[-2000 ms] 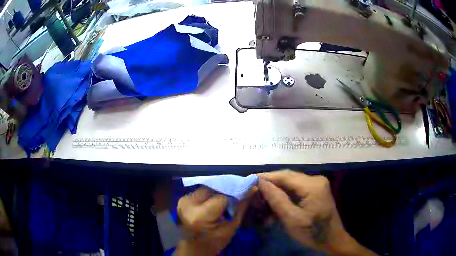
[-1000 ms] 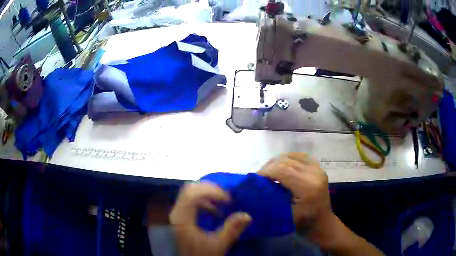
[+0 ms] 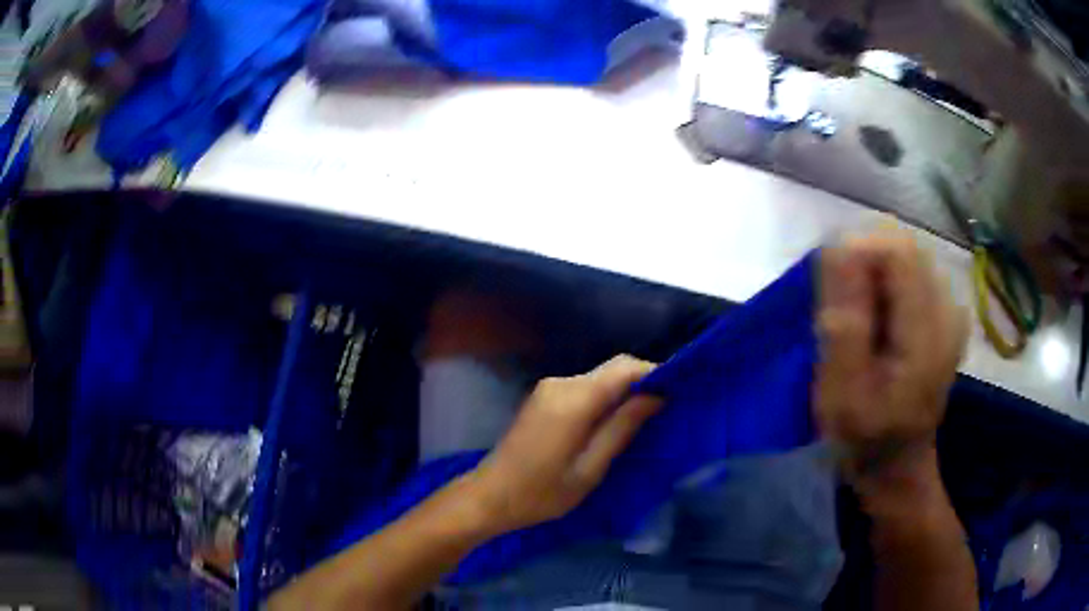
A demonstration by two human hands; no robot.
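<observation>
A bright blue fabric piece (image 3: 728,394) is stretched between my two hands over the lap, in front of the table's front edge. My left hand (image 3: 567,436) pinches its left part between thumb and fingers. My right hand (image 3: 890,334) is blurred and holds its right end, raised at the table edge. More blue cloth runs under my left forearm towards the lower left; I cannot tell if it is the same piece.
The pile of panels (image 3: 525,36) lies at the top on the white table (image 3: 454,155), with a second panel stack (image 3: 221,78) left. The sewing machine bed (image 3: 800,149) and green-and-yellow scissors (image 3: 1003,292) are right. A blue crate (image 3: 281,442) stands below left.
The view has tilted down and turned left. The blue piece, bunched in my hands before, is now spread out between them. My hands have moved apart.
</observation>
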